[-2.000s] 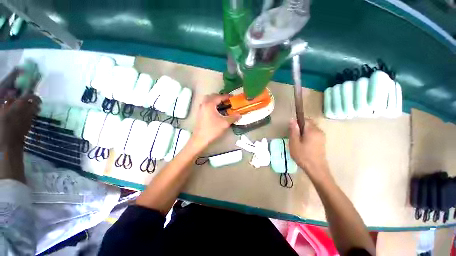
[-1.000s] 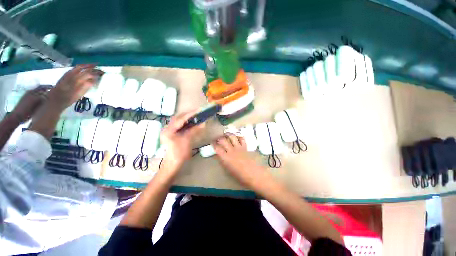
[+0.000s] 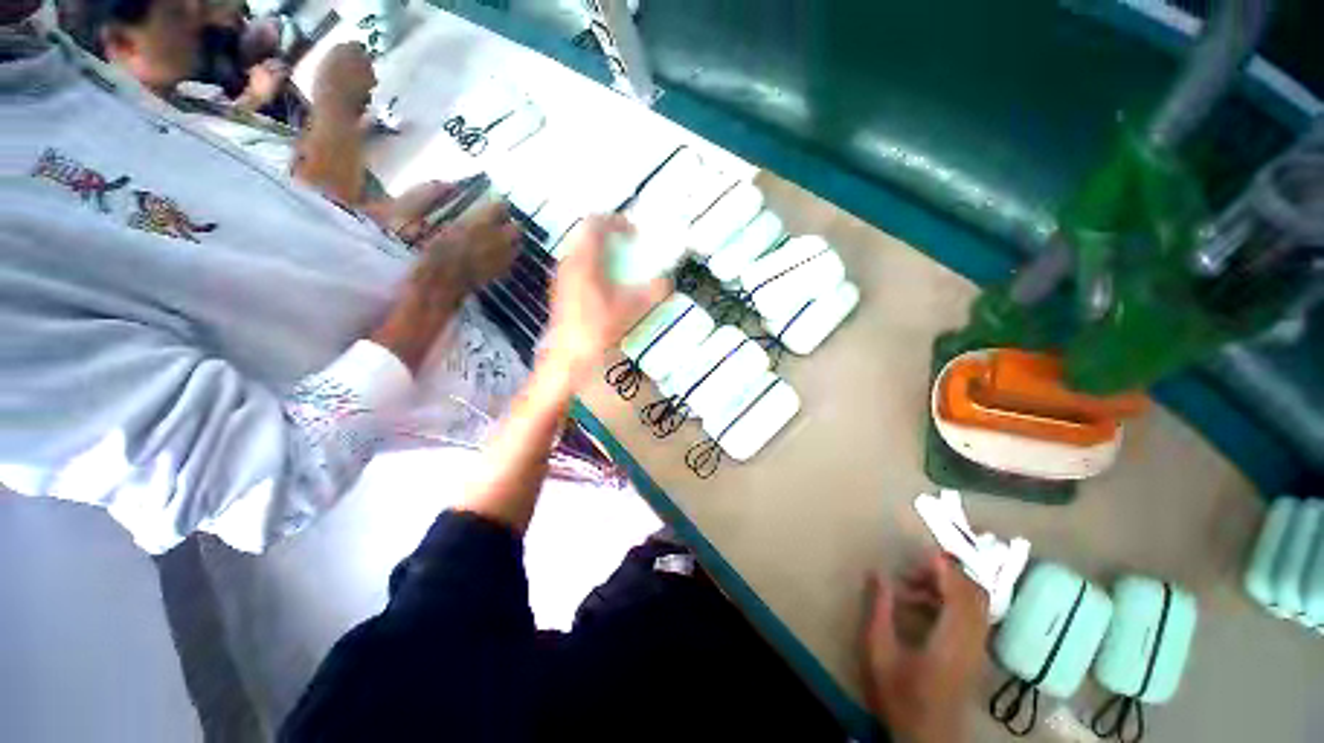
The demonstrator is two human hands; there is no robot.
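My left hand (image 3: 588, 298) reaches over the left end of the device rows, its fingers around a blurred mint-green device (image 3: 646, 259). Several mint-green devices with black cord loops lie in a near row (image 3: 722, 389) and a far row (image 3: 799, 279). My right hand (image 3: 926, 639) is over the bench, fingers curled and apart, with nothing visible in it. Right of it lie two strapped devices, one (image 3: 1051, 633) beside the other (image 3: 1146, 639). The orange fixture (image 3: 1024, 395) shows no device in its slot.
The blurred green hand press (image 3: 1133, 261) stands over the fixture. A crumpled white cloth (image 3: 966, 544) lies in front of it. More green devices (image 3: 1289, 563) are at the right edge. A neighbouring worker (image 3: 189, 290) is close on the left, hands (image 3: 465, 247) near the rows.
The view has turned left. My left hand has moved from near the fixture, where it held a dark slim part, to the device rows. My right hand has left the small green piece beside the cloth.
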